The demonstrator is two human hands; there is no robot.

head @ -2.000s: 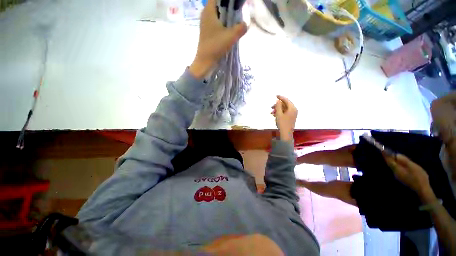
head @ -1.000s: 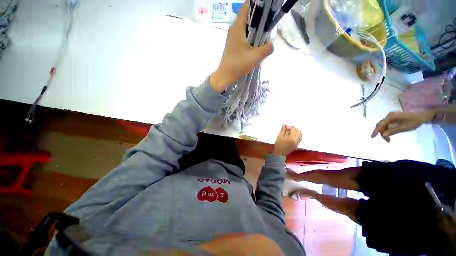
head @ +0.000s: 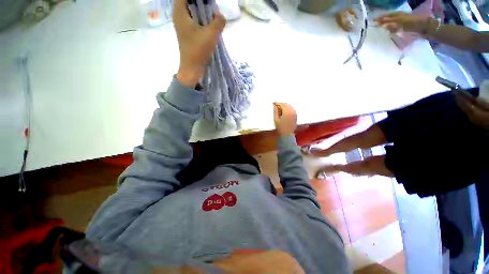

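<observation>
My left hand [head: 197, 43] is closed around a thick bundle of grey-white cables [head: 220, 80]. The black-banded end is at the top edge of the picture and partly cut off. The frayed-looking pale ends fan out downward over the white tabletop near its front edge. My right hand [head: 286, 119] is curled into a loose fist at the table's front edge, to the right of the bundle and apart from it. No object shows in it, though its palm side is partly hidden.
A single cable [head: 27, 131] hangs over the front edge of the white table [head: 107, 91] at left. A curved cable [head: 358, 47] and tan roll [head: 347, 20] lie at right. A person stands at right, one hand [head: 394, 22] over the table, the other holding a dark phone-like object [head: 448, 83].
The view has shifted. My left hand still grips the bundle. My right hand stays curled near the front edge. The other person's hand has moved farther back over the table, near the curved cable.
</observation>
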